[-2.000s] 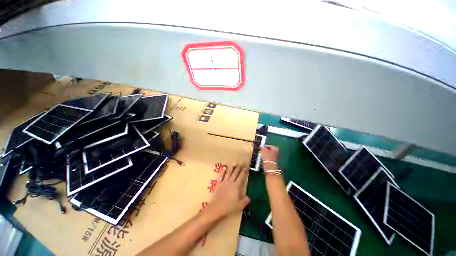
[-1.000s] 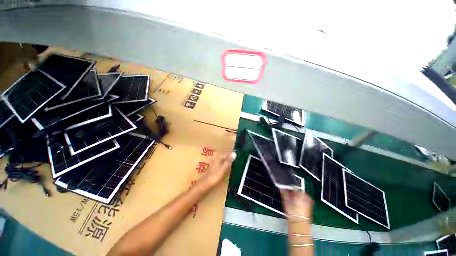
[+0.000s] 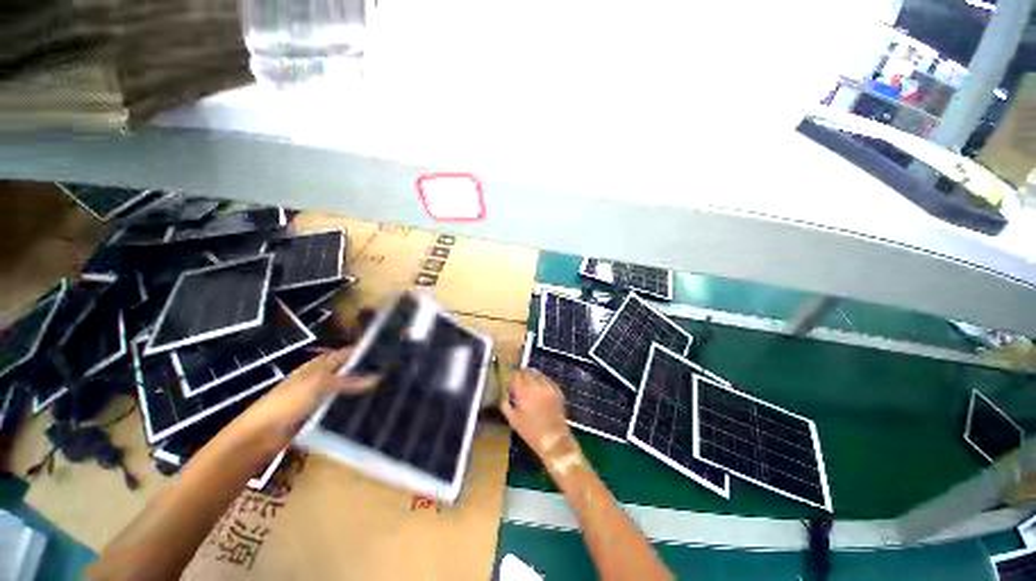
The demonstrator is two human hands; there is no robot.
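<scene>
A small solar panel [image 3: 411, 392] with a white edge is held face up above the cardboard sheet [image 3: 483, 272], slightly blurred. My left hand [image 3: 324, 386] grips its left edge. My right hand [image 3: 532, 403] is just beyond its right side, with fingers curled; whether it holds a cable or cloth there cannot be told. A loose heap of solar panels [image 3: 212, 303] with tangled black cables [image 3: 85, 437] lies at left. Several more panels [image 3: 759, 440] lie overlapping on the green table at right.
A raised white shelf with a grey edge [image 3: 636, 233] and a red-bordered label [image 3: 451, 196] crosses above. On it are a cardboard stack [image 3: 68, 68], a clear container [image 3: 305, 34] and a black tray [image 3: 909, 176]. A single panel [image 3: 994, 426] lies at far right.
My left hand has moved left from the bare cardboard and now holds a panel. My right hand has let go of the panel it held at right and moved left. The view has shifted.
</scene>
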